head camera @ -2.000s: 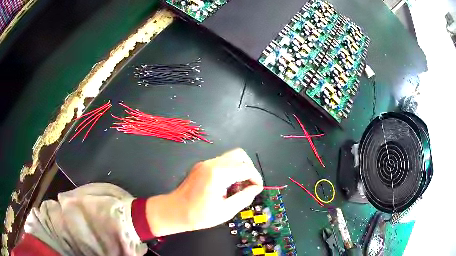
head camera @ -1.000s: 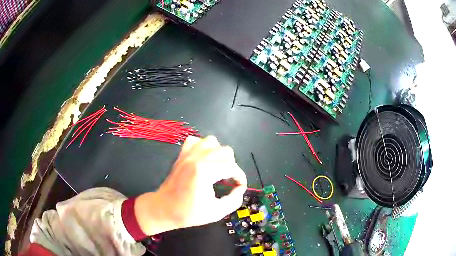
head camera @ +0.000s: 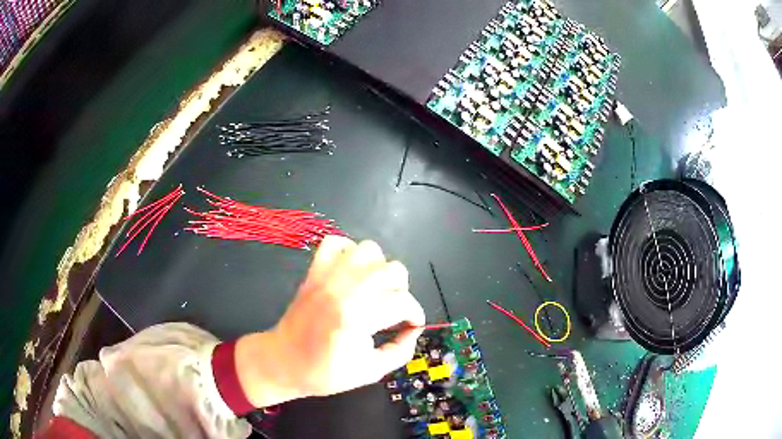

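My left hand (head camera: pixel 343 330) reaches in from the lower left, bare below a maroon cuff. Its thumb and finger are pinched on a thin red lead wire (head camera: pixel 439 326), whose end lies at the top edge of the green circuit board panel (head camera: pixel 461 377). The panel shows yellow blocks and small round parts, and runs off the bottom edge. My fingertips touch or nearly touch the pile of red lead wires (head camera: pixel 257 225). The rest of the held wire is hidden by the hand. My right hand is not in view.
Black wires (head camera: pixel 274 135) lie behind the red pile. A black tray (head camera: pixel 390 43) with board panels (head camera: pixel 532 99) is at the back. Loose wires (head camera: pixel 519 230), a yellow ring (head camera: pixel 552 321), a round fan (head camera: pixel 667 267) and a tool (head camera: pixel 583 390) are at right.
My left hand has moved left from the board's top toward the red pile, still pinching a red wire. The whole view has shifted slightly. Little differs from one second ago.
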